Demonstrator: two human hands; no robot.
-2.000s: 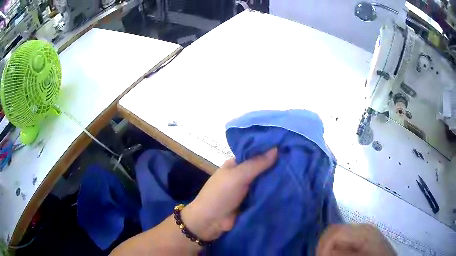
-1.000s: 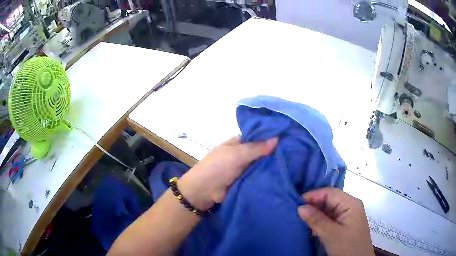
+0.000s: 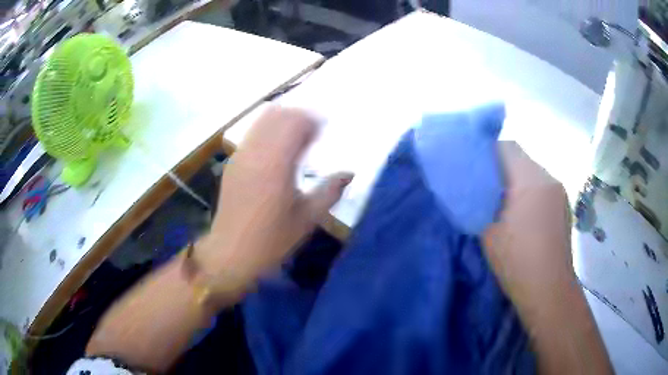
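Note:
A blue cloth garment point(image 3: 395, 293) hangs from the white table's front edge area down toward my lap. Its light blue band point(image 3: 461, 161) is raised at the top. My right hand point(image 3: 531, 209) grips the band's right side; its fingertips are hidden behind the cloth. My left hand point(image 3: 275, 190) is blurred, off the garment's left side, with thumb and fingers apart and nothing in it.
A white table point(image 3: 351, 95) with a wooden edge lies ahead. A green fan point(image 3: 84, 102) and a red-and-blue-handled tool point(image 3: 34, 196) are on the left side table. The sewing machine point(image 3: 622, 139) is at right, with dark snips point(image 3: 652, 313) near it.
My left hand has let go of the garment and moved left and up. My right hand has moved up to the light band, which is now lifted and folded. The view has shifted.

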